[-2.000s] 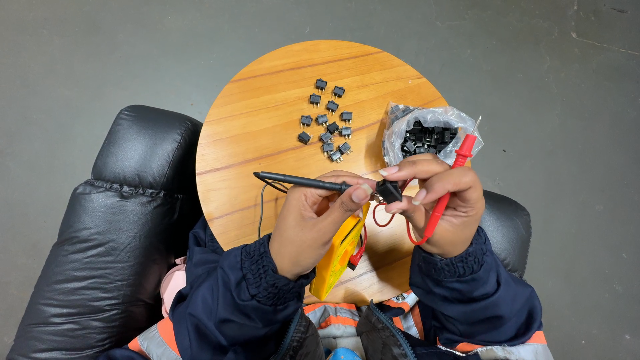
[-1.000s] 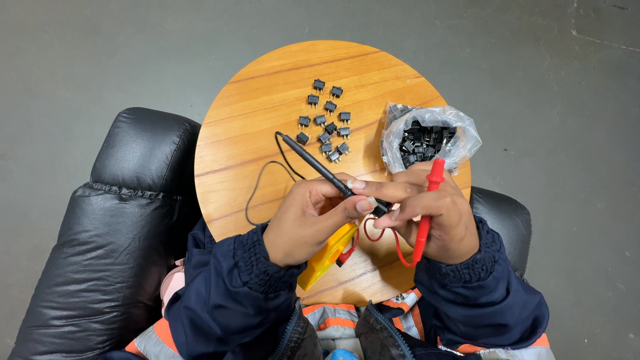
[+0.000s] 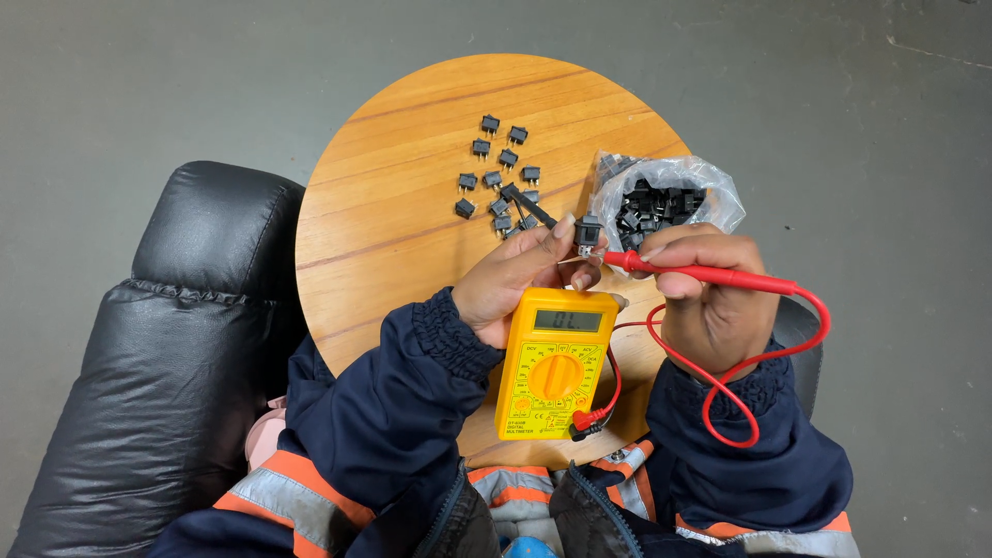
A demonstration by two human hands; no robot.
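Note:
My left hand [image 3: 519,275] holds a small black rocker switch [image 3: 588,231] upright, its metal terminals pointing down, together with the black test probe [image 3: 533,208]. A yellow digital multimeter [image 3: 556,368] is at the same hand, its lit dial side facing up and its screen on. My right hand [image 3: 709,291] grips the red test probe [image 3: 697,273], whose tip is at the switch's terminals; whether it touches them I cannot tell. The red lead loops below that hand. Black and red plugs sit at the meter's lower right corner.
Several black rocker switches [image 3: 508,159] lie scattered on the round wooden table [image 3: 387,194]. An open clear plastic bag [image 3: 725,194] full of more switches stands at its right side. A black padded armrest [image 3: 170,372] is at the left, and part of another black seat shows at the right.
The multimeter has turned its face up into view. The red probe has swung from upright to nearly level, its tip now at the switch. The switch is now held upright, with its terminals showing.

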